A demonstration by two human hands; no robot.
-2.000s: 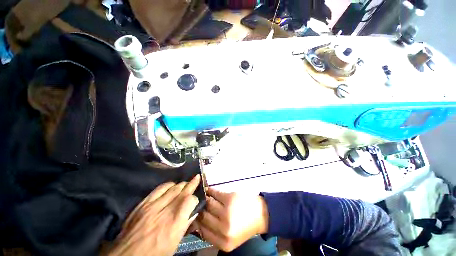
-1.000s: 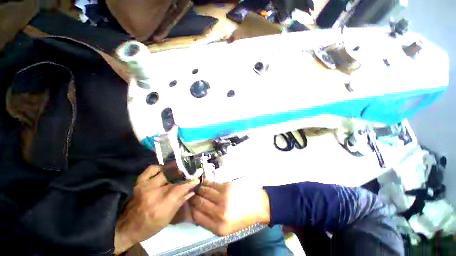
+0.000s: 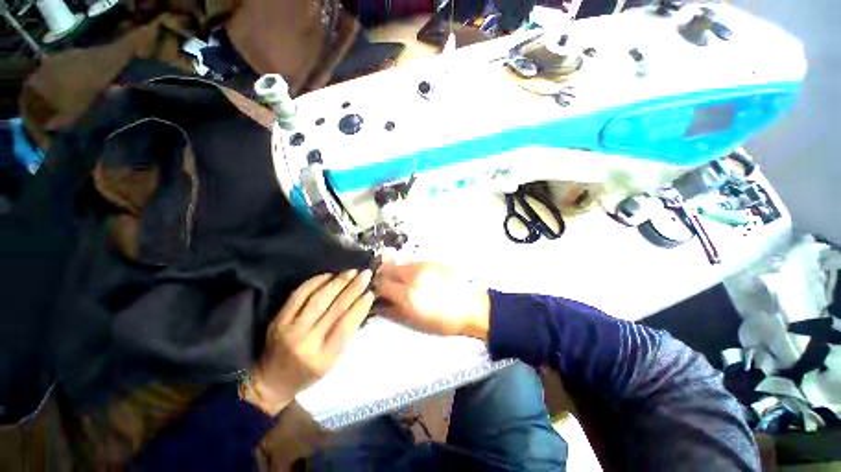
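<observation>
The black garment with brown parts and pale stitch lines lies bunched left of the white sewing machine. Its edge runs to the presser foot and needle area. My left hand lies on the garment edge in front of the presser foot, fingers together and stretched toward it. My right hand is just beside it, fingers bent and pinching the garment edge near the foot. The right fingertips are partly hidden and glare washes out the back of that hand.
Black-handled scissors lie under the machine arm. Small tools and metal parts lie at the table's right end. White and black scraps are heaped at the right. Brown cloth pieces lie behind. The table's front edge is above my lap.
The view has shifted, showing more of the lap and left sleeve. My left hand has moved from beside the needle guard to flat on the cloth in front. The dark thread across the table no longer shows.
</observation>
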